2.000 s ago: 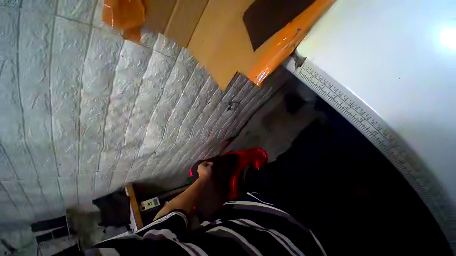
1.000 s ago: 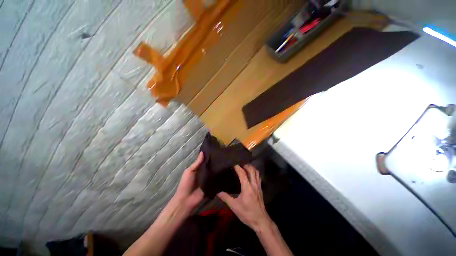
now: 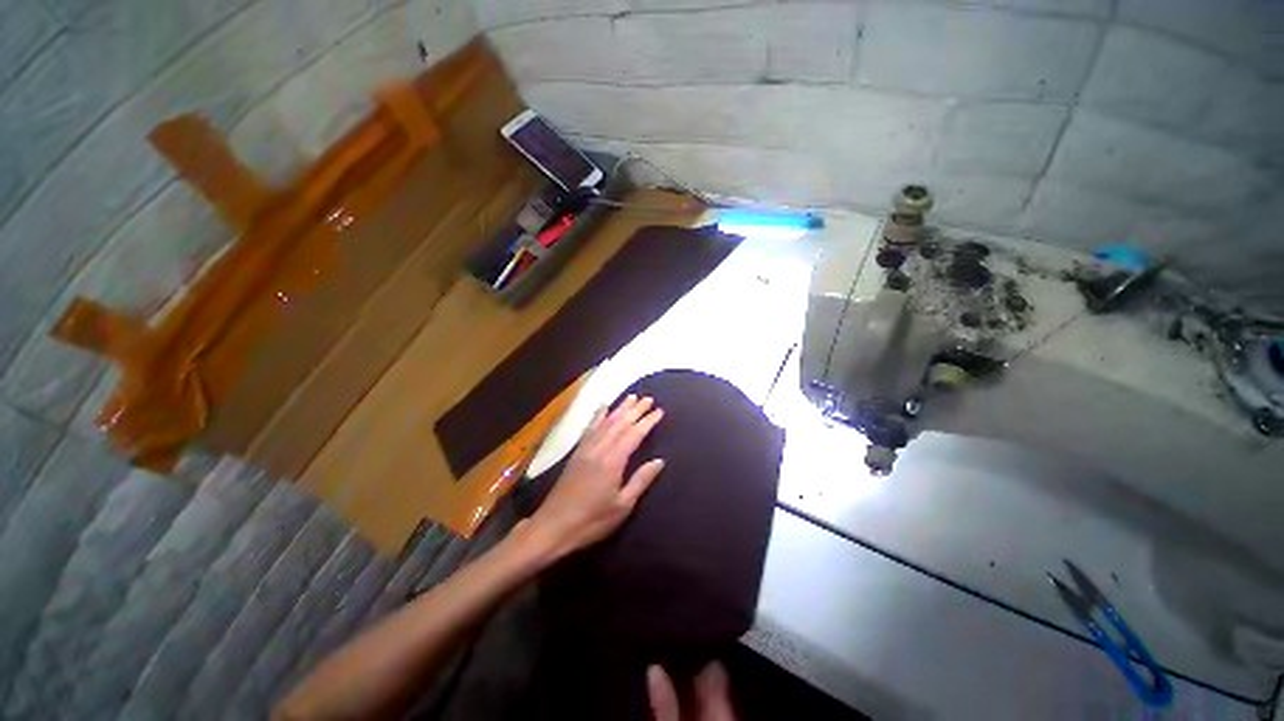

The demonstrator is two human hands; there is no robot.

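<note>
A large dark brown fabric piece (image 3: 697, 521) with a rounded top lies on the white table, left of the needle area, and hangs over the front edge. My left hand (image 3: 603, 486) lies flat on its upper left part, fingers spread. My right hand (image 3: 690, 693) is at the bottom edge of the picture, partly cut off, at the fabric's lower end; its grip cannot be told. The white sewing machine head (image 3: 1042, 380) stands at the right. The fabric's right edge is near the presser foot area, which is washed out by bright light.
A long dark brown strip (image 3: 584, 338) lies on the taped cardboard (image 3: 359, 479) at left. Behind it are a grey tool tray (image 3: 493, 268) and a smartphone (image 3: 552, 151). Blue-handled snips (image 3: 1112, 637) lie at the right. A machine light (image 3: 768, 221) glows at the back.
The view has swung right to the machine. The brown fabric, bunched between both hands before, is now spread on the table. My left hand is now flat on it; my right is lower.
</note>
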